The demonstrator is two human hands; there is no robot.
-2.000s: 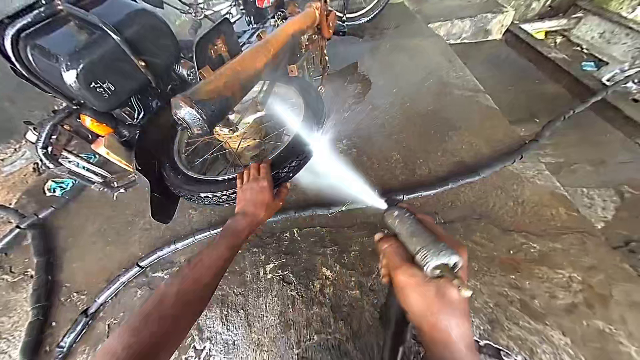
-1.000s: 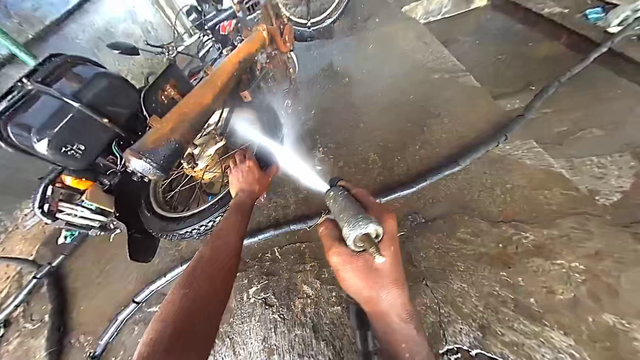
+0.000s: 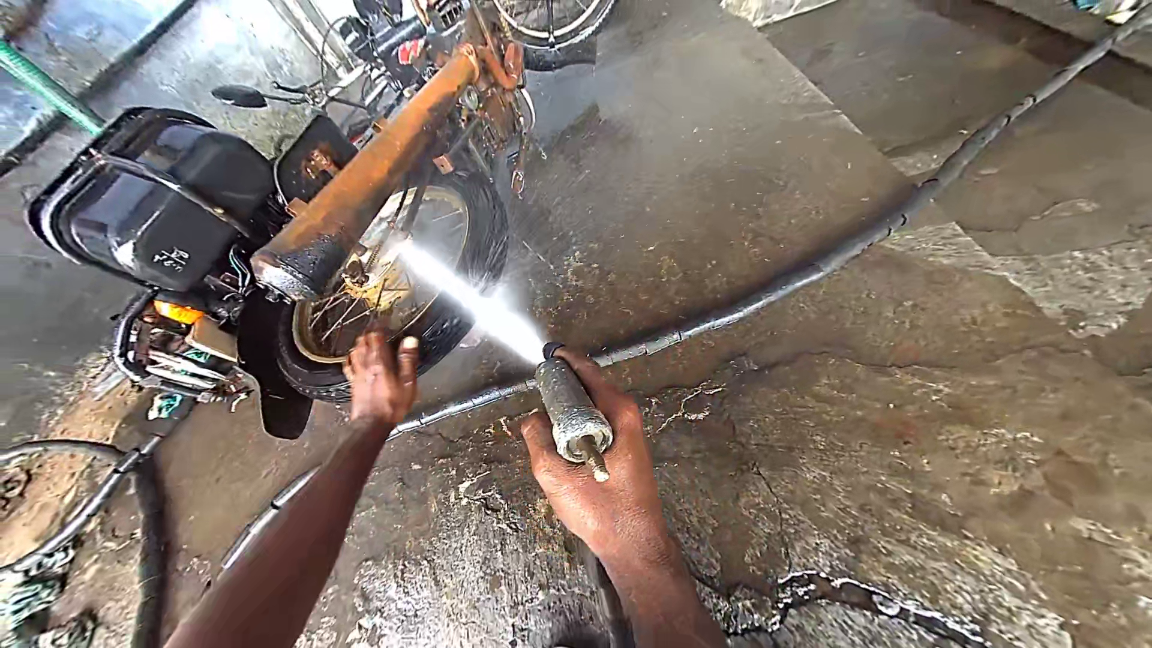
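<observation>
My right hand (image 3: 598, 477) grips a metal spray gun (image 3: 573, 409), and a white water jet (image 3: 477, 306) shoots from its nozzle up and left at the hub and spokes of a motorcycle's rear wheel (image 3: 486, 216). My left hand (image 3: 382, 376) is at the lower edge of that wheel's tyre, fingers somewhat apart; whether it touches the rubber cannot be told. A rusty cylindrical tube (image 3: 378, 171) slants across in front of the wheel. Left of it is a shiny black top box (image 3: 171, 202), with an orange indicator lamp (image 3: 178, 312) below.
A long black hose (image 3: 792, 283) crosses the wet concrete floor behind the spray gun. More hose (image 3: 148, 540) lies at the lower left. Another wheel (image 3: 558, 27) stands at the top. A wall with a green pipe (image 3: 49, 85) is at the upper left.
The water jet has stayed on the wheel. My left hand, earlier on the tyre, now shows its fingers more apart. The view has shifted, showing more of the wall.
</observation>
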